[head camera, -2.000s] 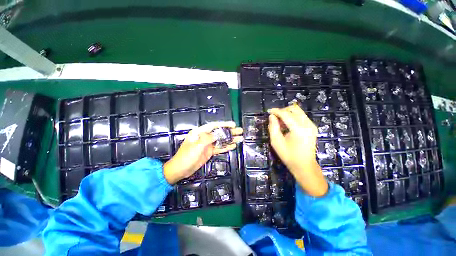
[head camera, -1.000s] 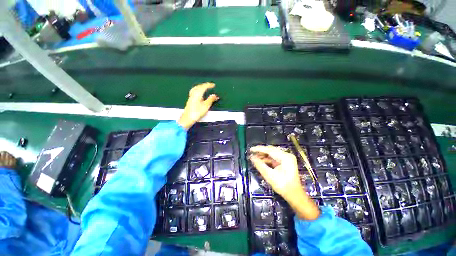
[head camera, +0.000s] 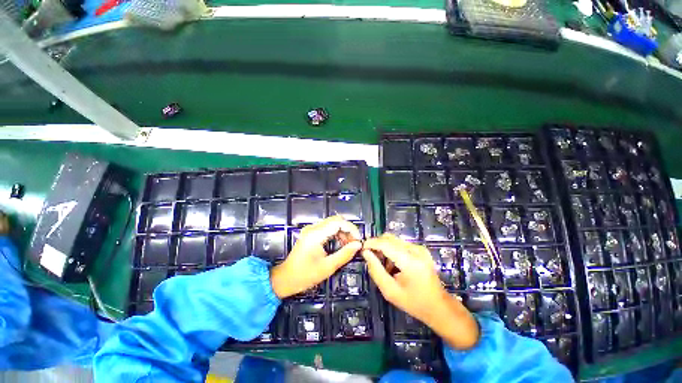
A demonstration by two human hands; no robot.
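My left hand [head camera: 318, 258] and my right hand [head camera: 407, 273] meet fingertip to fingertip over the right side of the left blister tray [head camera: 198, 213]. A small dark piece [head camera: 346, 238] shows between the fingers of my left hand; its details are blurred. My right fingertips are pinched near it, with something dark reddish partly visible under the fingers; I cannot tell what it is. Small square modules [head camera: 308, 326] sit in the left tray's near right pockets. Tweezers [head camera: 481, 228], gold-yellow, lie across the middle tray [head camera: 398, 179], whose pockets hold small silvery components.
A right tray [head camera: 598, 258] also holds small components. Two loose modules, one at centre [head camera: 317, 116], lie on the green belt [head camera: 247, 71]. A black box [head camera: 75, 217] with a cable stands left. A pale post [head camera: 75, 90] slants at upper left. Another person's blue sleeve [head camera: 22, 292] shows at left.
My left hand has come back from the belt to my right hand. A module now lies on the belt's centre. Earlier my right hand covered the middle tray; the tweezers have since come into view there.
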